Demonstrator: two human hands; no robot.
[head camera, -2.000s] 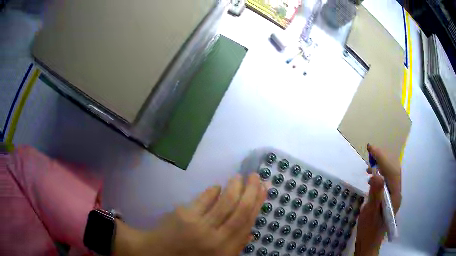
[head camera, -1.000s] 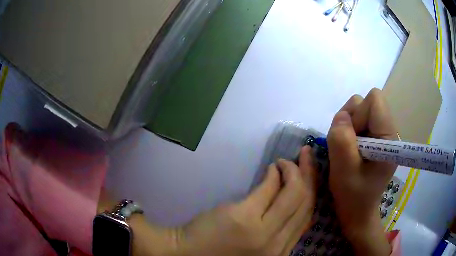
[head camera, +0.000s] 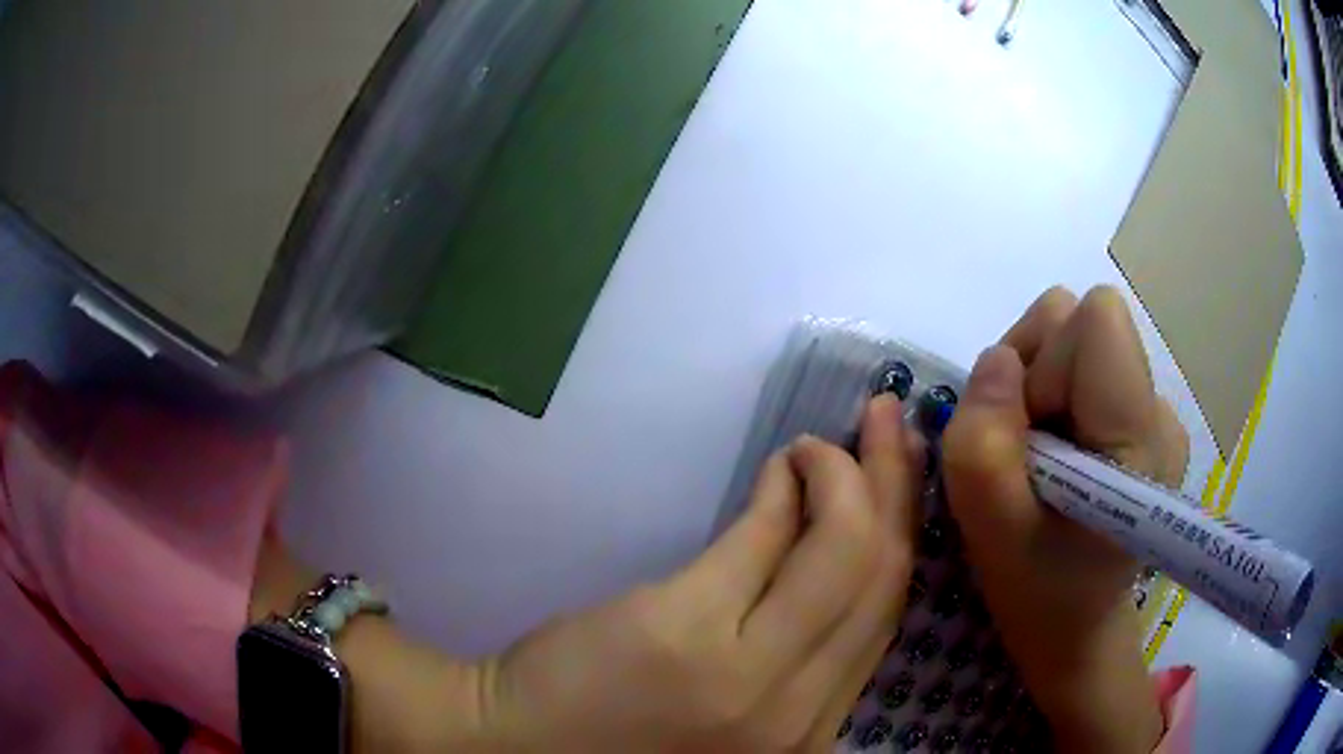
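Observation:
The clear component tray (head camera: 825, 361) lies on the white bench, its lower part partly hidden by my hands. It holds rows of round components (head camera: 893, 380) with dark centres and shiny rims. My right hand (head camera: 1053, 471) grips a white paint marker (head camera: 1178, 538); its blue tip is at a component near the tray's far edge, the second from the corner. My left hand (head camera: 766, 604) rests over the tray's left side, with a fingertip beside the corner component. I cannot tell whether it touches the component.
A stacked tray bundle (head camera: 376, 206) with a tan cardboard sheet (head camera: 177, 133) on top stands at left, on a green mat (head camera: 567, 221). Another tan board (head camera: 1215, 251) lies at right by yellow tape. Swab tips (head camera: 1006, 30) show at the top edge.
The marker has come from beside the tray onto its far row, then moved from the corner component to the one on its right. My left hand has moved up to the corner. The view has shifted.

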